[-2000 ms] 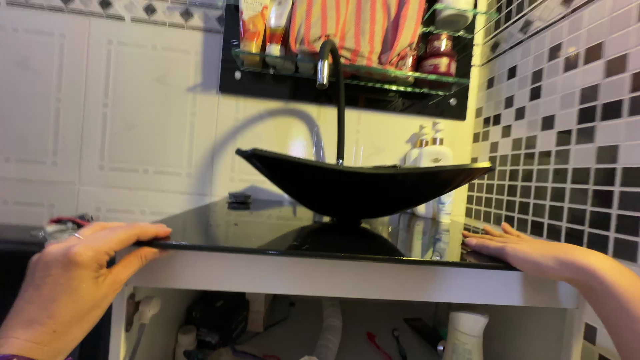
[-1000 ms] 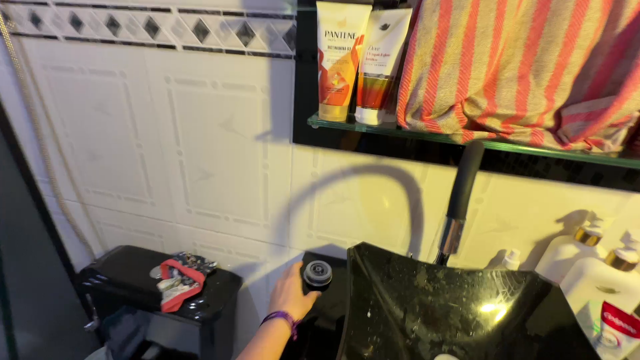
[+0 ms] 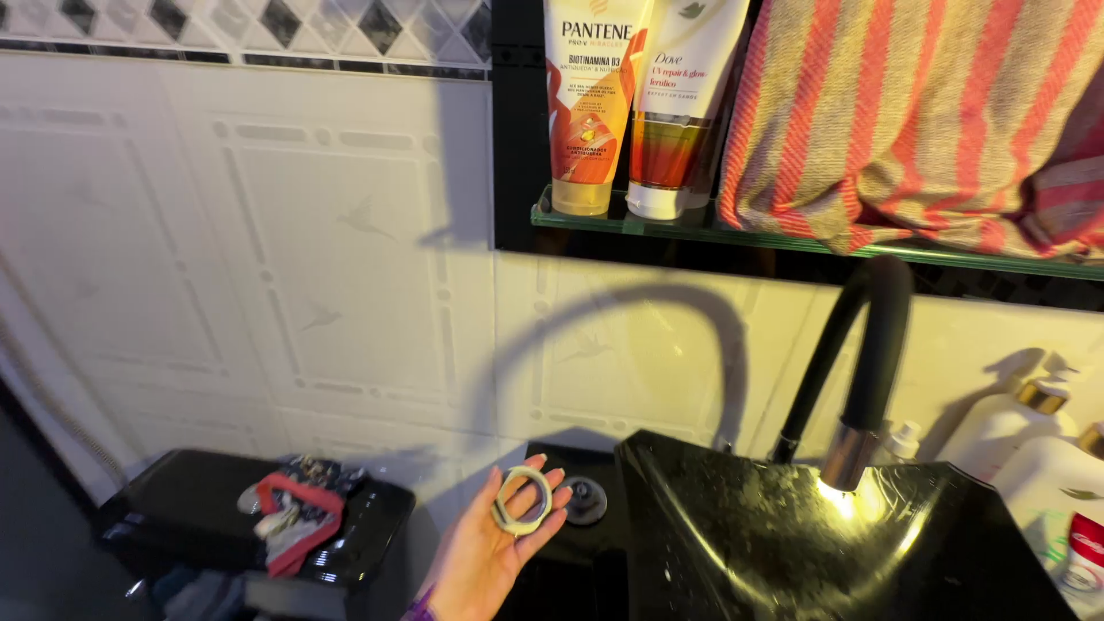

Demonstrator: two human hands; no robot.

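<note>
My left hand (image 3: pixel 492 539) is palm up, with a pale ring-shaped nut (image 3: pixel 523 500) lying on its fingers. Just right of the fingertips, a round dark fitting (image 3: pixel 585 500) stands on the black countertop (image 3: pixel 565 578). The black vessel sink (image 3: pixel 776 552) is further right, with the black flexible faucet (image 3: pixel 875 345) curving over it, its metal tip above the basin. My right hand is out of view.
A black toilet tank (image 3: pixel 172 509) at the lower left bears a patterned cloth with red trim (image 3: pixel 302 517). Tubes (image 3: pixel 595 112) and a striped towel (image 3: pixel 862 121) occupy the glass shelf (image 3: pixel 655 226) above. Pump bottles (image 3: pixel 1000 431) and a toothpaste tube (image 3: pixel 1085 561) are at the right.
My left hand has gone from the counter's edge to the dark fitting, and now holds the pale ring beside it. My right hand, on the counter two seconds ago, has left view.
</note>
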